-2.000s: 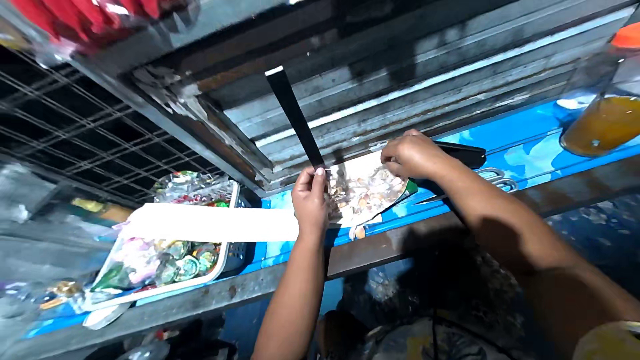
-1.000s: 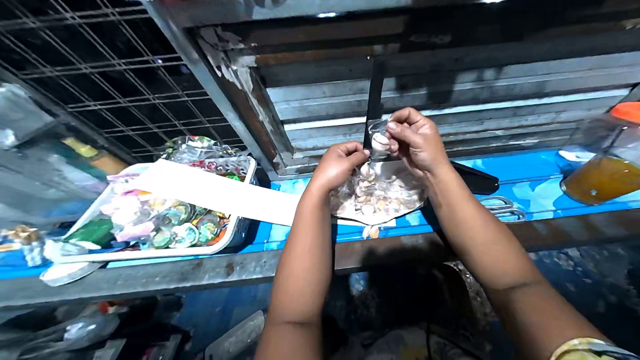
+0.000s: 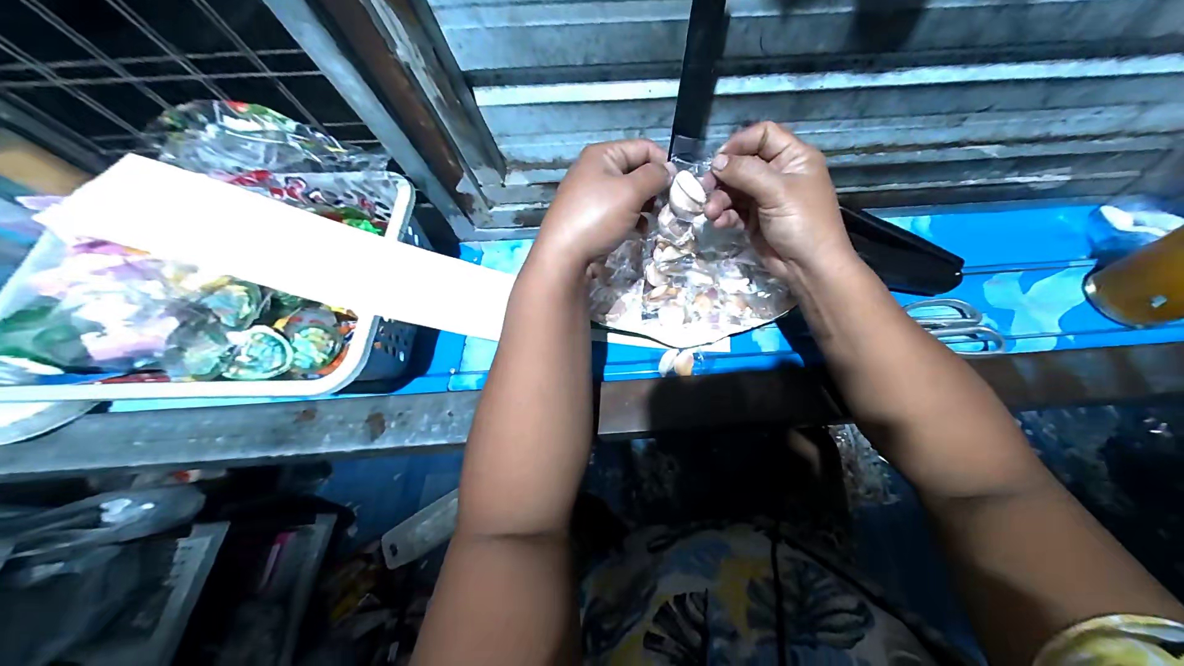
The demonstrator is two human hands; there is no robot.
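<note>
Between my left hand (image 3: 610, 190) and my right hand (image 3: 777, 190) is a small clear plastic packet (image 3: 686, 194) of pale pieces that look like garlic cloves. The fingers of both hands pinch its upper edges. Similar packets lie heaped below on a round tray (image 3: 689, 335), in part hidden by my wrists. A black strip (image 3: 698, 83) rises behind the hands against the corrugated metal wall. One loose small packet (image 3: 677, 362) lies at the ledge just in front of the tray.
On the left, a white plastic basket (image 3: 393, 231) holds wrapped goods, and a long white strip (image 3: 305, 254) lies across it. At right are a black case (image 3: 902, 250), metal scissors or tongs handles (image 3: 957, 324) and a jar of orange-brown liquid (image 3: 1142, 282). The metal ledge (image 3: 277, 430) runs along the front.
Two seconds ago my right hand was at the heap and my left hand at the foot of the black strip. Both hands have since come together on one packet, raised above the heap.
</note>
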